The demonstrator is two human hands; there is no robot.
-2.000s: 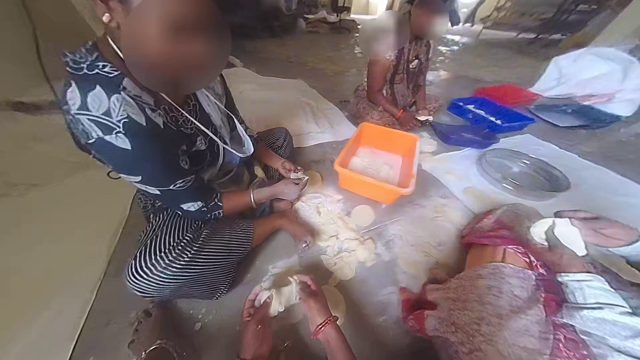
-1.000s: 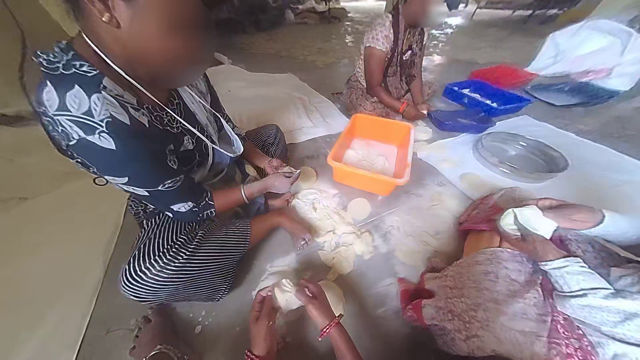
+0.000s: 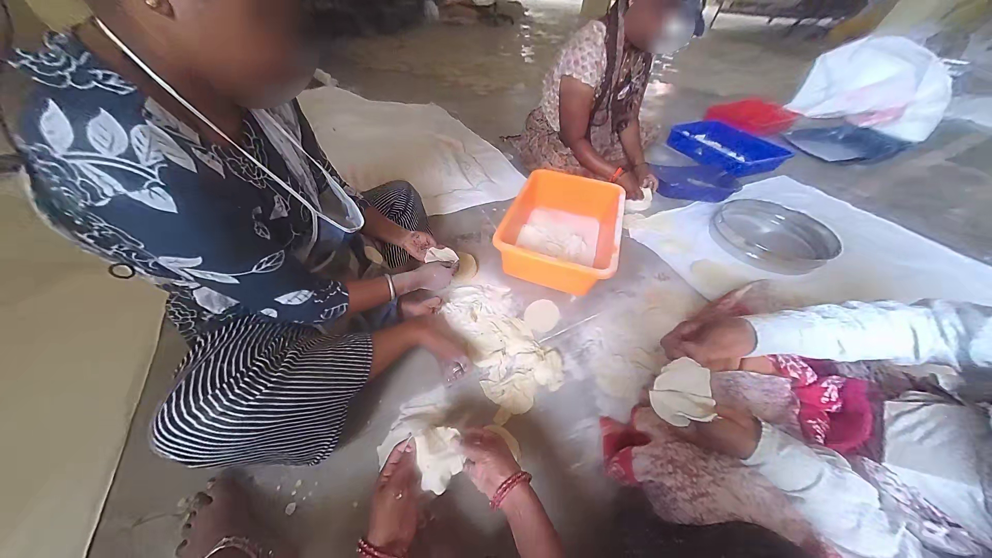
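Observation:
At the bottom centre, my left hand (image 3: pixel 397 492) and my right hand (image 3: pixel 492 465) hold a thin, limp piece of dough (image 3: pixel 439 459) between them, one at each side. Red bangles are on both my wrists. More pale dough lies on the floor just behind my left hand. A flat dough round (image 3: pixel 505 440) is partly hidden behind my right hand. Beyond my hands spreads a floury heap of thin dough pieces (image 3: pixel 496 333), with a single dough round (image 3: pixel 542 316) beside it on the grey floor.
A person in a leaf-patterned top (image 3: pixel 178 201) handles dough at left; a white-sleeved person (image 3: pixel 852 333) holds dough at right. Another person (image 3: pixel 601 93) works at the back. An orange plastic tub (image 3: pixel 558 267), blue tray (image 3: pixel 728 147), red tray (image 3: pixel 750 116) and round steel tray (image 3: pixel 775 236) stand beyond.
The white-sleeved person's dough has come from the far right towards the centre, and their arms now reach further forward. My hands still hold dough, which hangs more spread out than one second ago.

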